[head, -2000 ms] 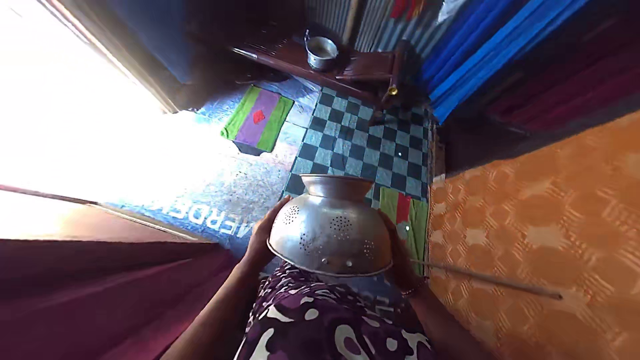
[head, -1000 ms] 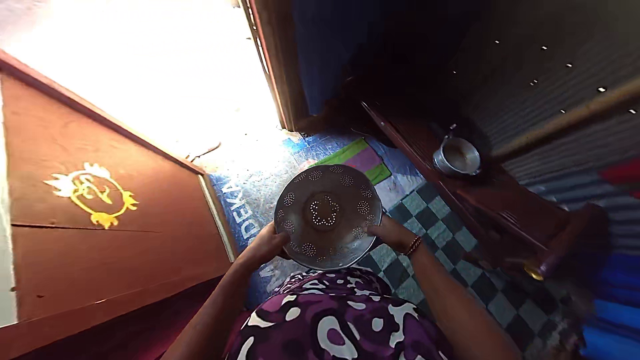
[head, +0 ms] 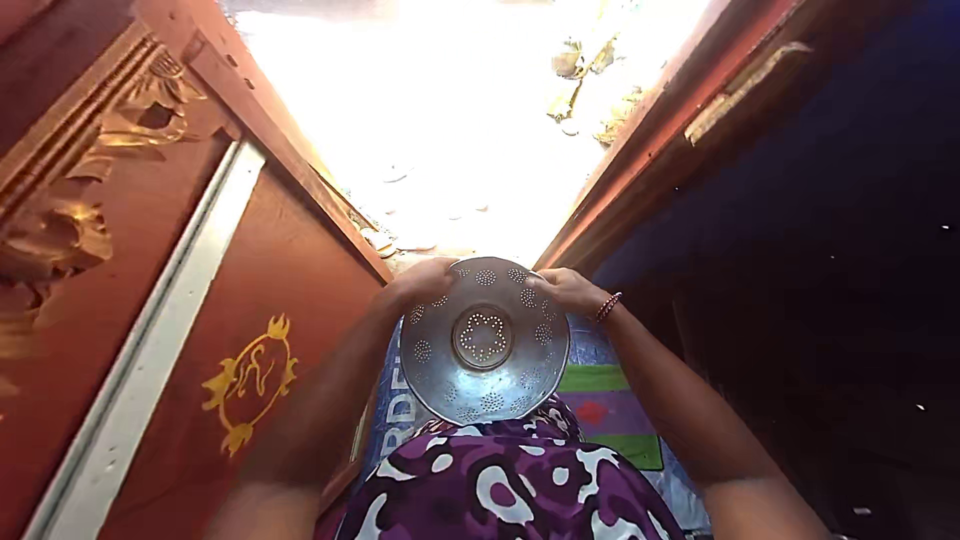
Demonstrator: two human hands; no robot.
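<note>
A round metal colander (head: 484, 386) is held in front of my body, its perforated inside facing me. Groups of small holes dot its wall, and a star-like ring of holes marks its base. My left hand (head: 424, 282) grips the rim at the upper left. At the upper right, my right hand (head: 564, 289) holds the rim, with a beaded bracelet on that wrist. The lower edge of the colander lies close to my purple patterned garment (head: 499, 487). Fingers behind the rim are partly hidden.
A bright doorway opens ahead between a left frame (head: 300, 169) and a right frame (head: 645, 142). A reddish door panel (head: 255, 255) with a yellow emblem stands at left. Below right, a green and purple mat (head: 607, 401) lies on the floor. The far right is dark.
The view has swung toward the doorway. Two seconds ago the colander showed its outer side; now its inside faces me. Both hands have stayed on it.
</note>
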